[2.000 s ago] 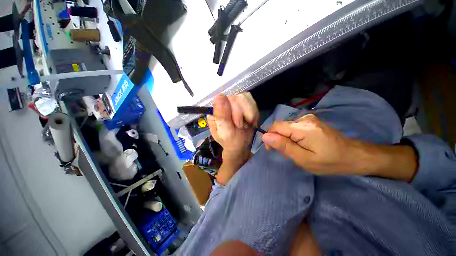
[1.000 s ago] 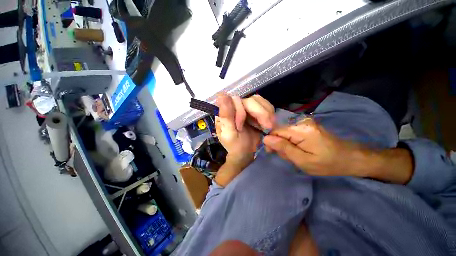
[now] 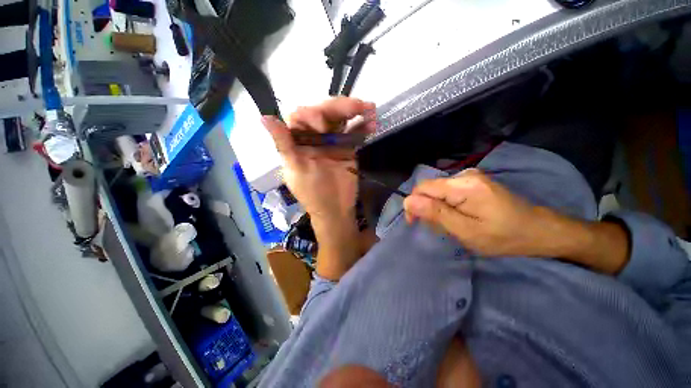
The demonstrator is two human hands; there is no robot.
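Observation:
A short dark fabric strip (image 3: 327,139) lies across the raised palm side of my left hand (image 3: 320,163), held at the fingers and slightly blurred. My right hand (image 3: 473,212) is pinched on a thin dark shaft (image 3: 386,184) that points left towards my left palm. The shaft's tip is near the palm, below the strip, and looks apart from it. The shaft's other end is hidden in my right fingers. Several spare dark fabric strips (image 3: 352,45) lie in a small pile on the white table.
A long dark fabric piece (image 3: 250,64) hangs near the left end of the white table, which has a ruler edge (image 3: 485,83). A sewing machine (image 3: 121,79) is at upper left. A blue basket (image 3: 225,352) and a brown carton (image 3: 289,280) are below.
My left hand has opened out and moved up and left with the strip, away from my right hand. The thin shaft now shows between the hands. My right hand has hardly moved.

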